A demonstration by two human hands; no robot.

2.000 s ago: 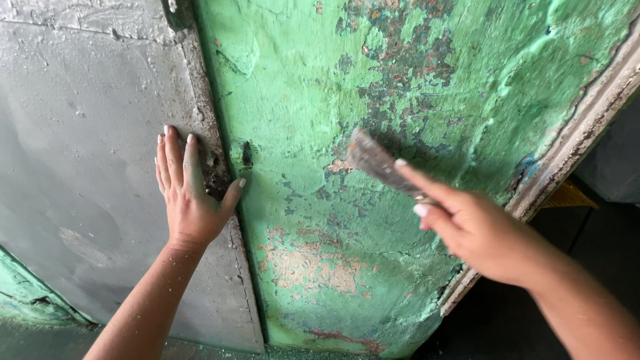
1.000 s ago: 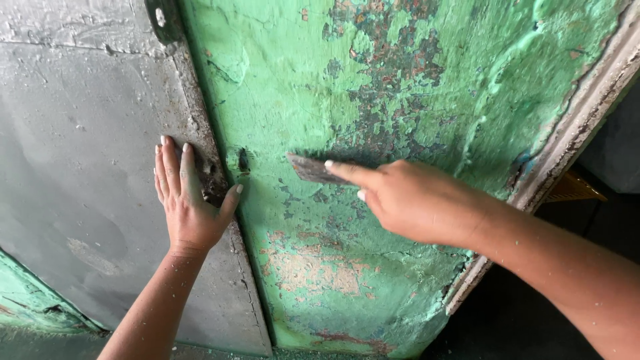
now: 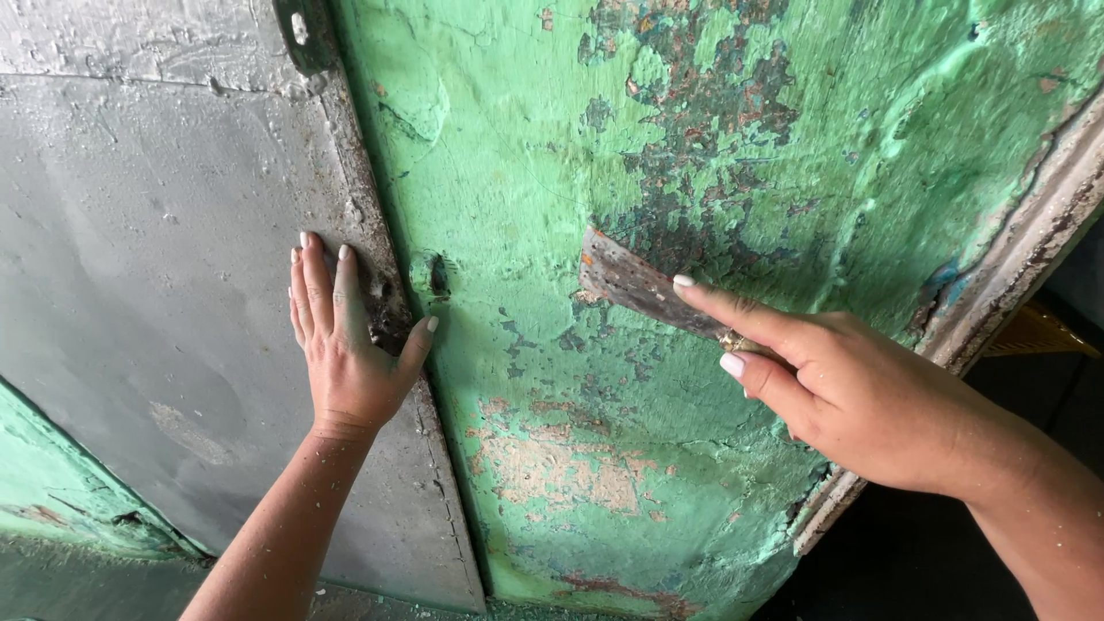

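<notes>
My right hand (image 3: pixel 828 379) grips the handle of a putty knife (image 3: pixel 647 289), index finger laid along its worn metal blade. The blade's front edge is at the green painted wall (image 3: pixel 535 198), beside a patch where paint has flaked to dark and reddish layers; whether it touches cannot be told. Most of the handle is hidden in the hand. My left hand (image 3: pixel 349 345) lies flat with fingers apart on the grey metal door (image 3: pixel 172 259), near its rusty edge, holding nothing. The thumb reaches over that edge towards the wall.
A dark metal hasp (image 3: pixel 304 34) sits at the door's upper edge. A small metal loop (image 3: pixel 429 276) stands out of the wall beside the door. A chipped, pale frame edge (image 3: pixel 1000 250) runs down the right. Paint flakes lie on the floor (image 3: pixel 362 604) below.
The putty knife went left across the wall between the two earlier frames and is now back to the right, its blade angled up-left. My left hand has stayed on the door.
</notes>
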